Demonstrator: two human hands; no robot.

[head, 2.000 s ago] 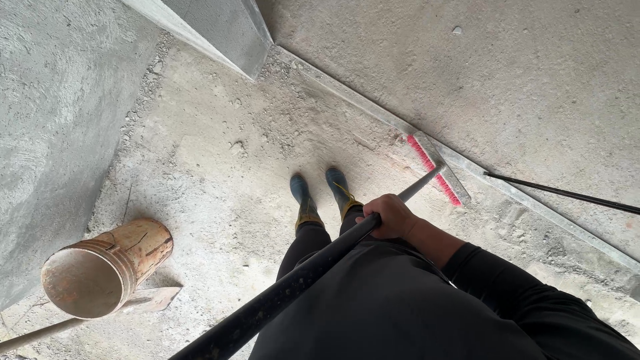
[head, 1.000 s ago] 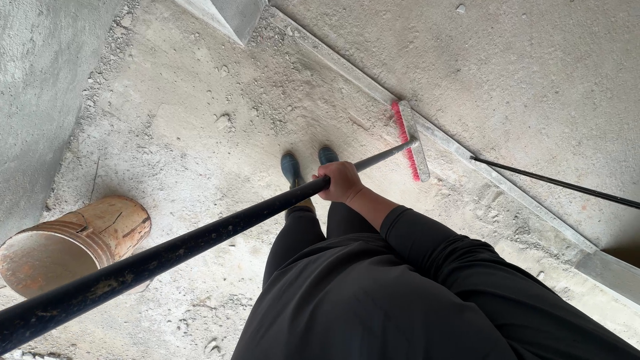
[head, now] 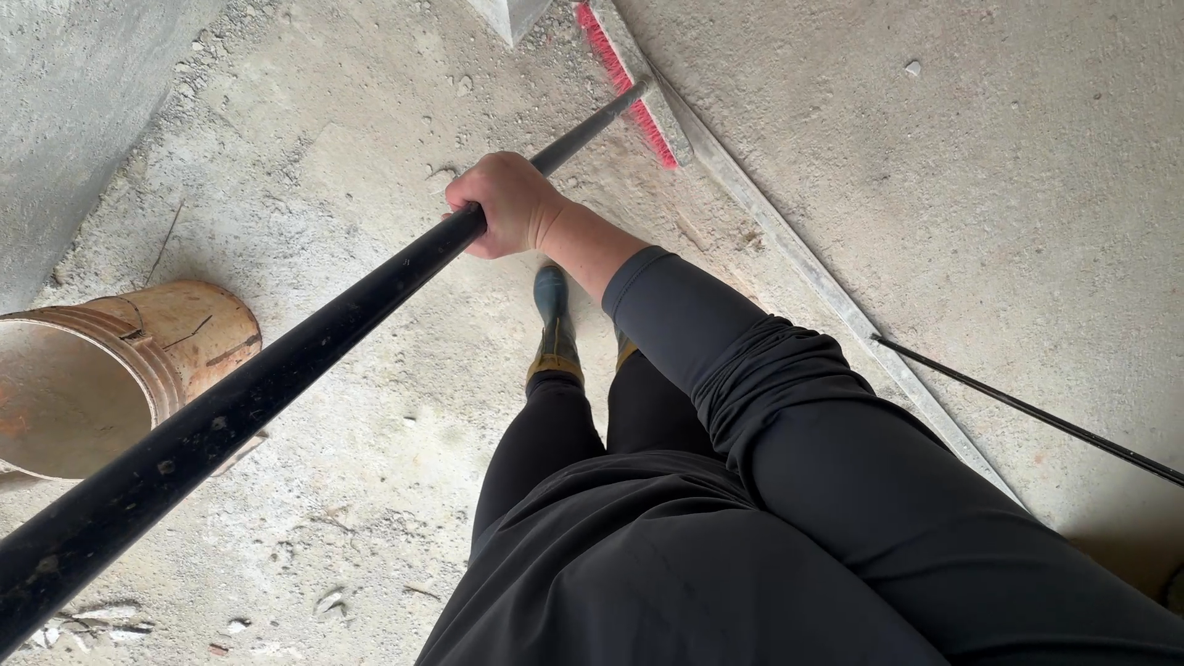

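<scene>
My right hand is closed around the dark handle of a push broom, at the middle of the view. The handle runs from the lower left edge up to the broom head, which has a dusty block and red bristles. That head lies at the top, against a long pale straight strip on the concrete floor. My left hand is out of view, and the near end of the handle is cut off by the frame.
A stained plastic bucket lies tipped on its side at the left. A thin black rod reaches the strip at the right. Rubble lies at the lower left; a grey wall stands at the upper left.
The broom head has shifted up along the strip, toward the grey corner at the top. My right hand keeps its hold on the handle. The view has also moved.
</scene>
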